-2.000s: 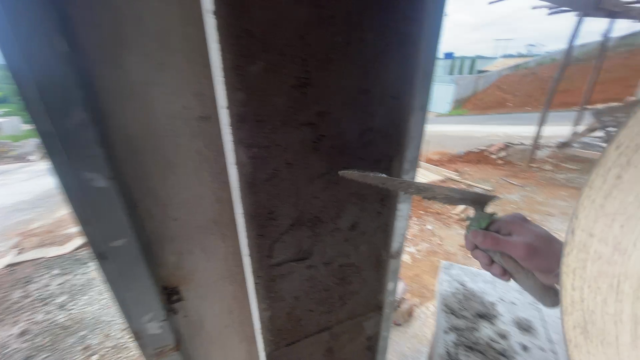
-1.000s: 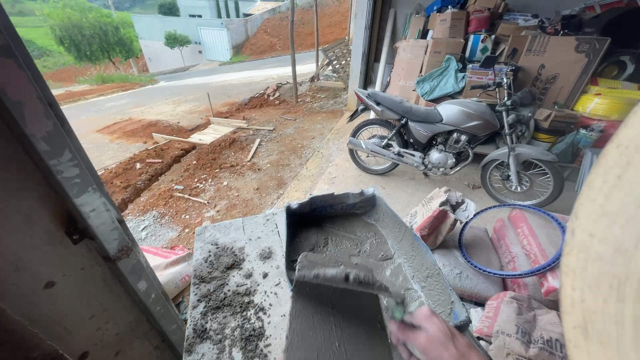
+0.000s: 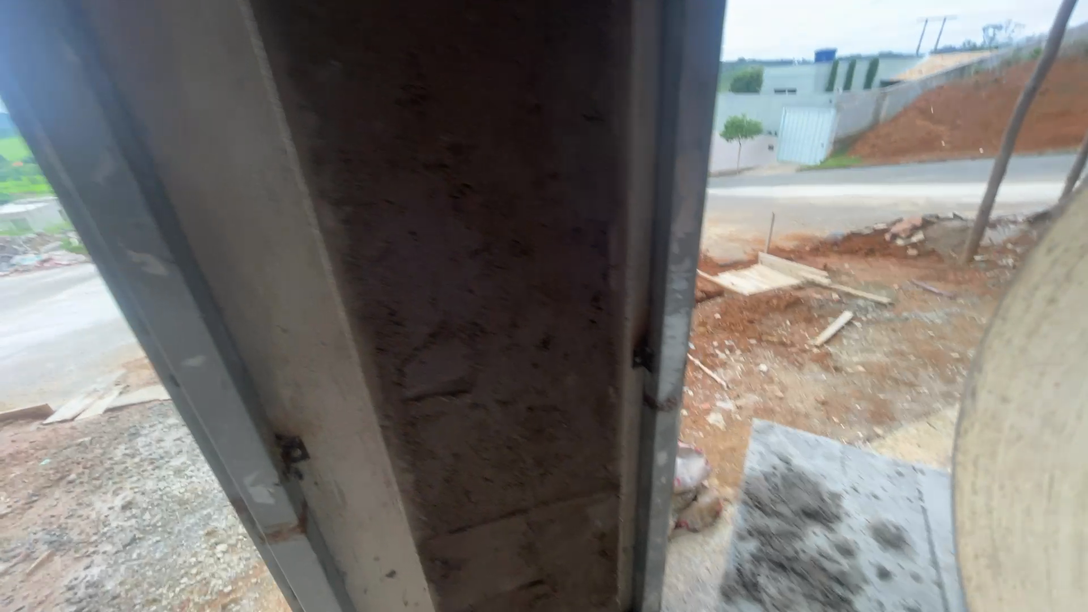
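Note:
Neither of my hands shows at this moment, so what they hold is hidden. A rough, dark mortar surface (image 3: 493,297) fills the middle of the view, between a smoother pale strip (image 3: 314,280) on its left and a narrow edge on its right. Grey metal frame members (image 3: 671,280) run along both outer sides. At the lower right lies a grey board (image 3: 858,518) with wet mortar (image 3: 790,518) spread and spotted over it. The trowel is not in view.
A large pale rounded surface (image 3: 1028,408), very near, blocks the right edge. Beyond are wooden boards (image 3: 765,276) on red soil, a leaning pole (image 3: 1016,127), a road and a walled building. Gravel (image 3: 127,510) covers the ground at lower left.
The view has swung from the mortar trough and motorcycle back to the column. My right hand and the trowel, seen in both earlier frames, are out of view.

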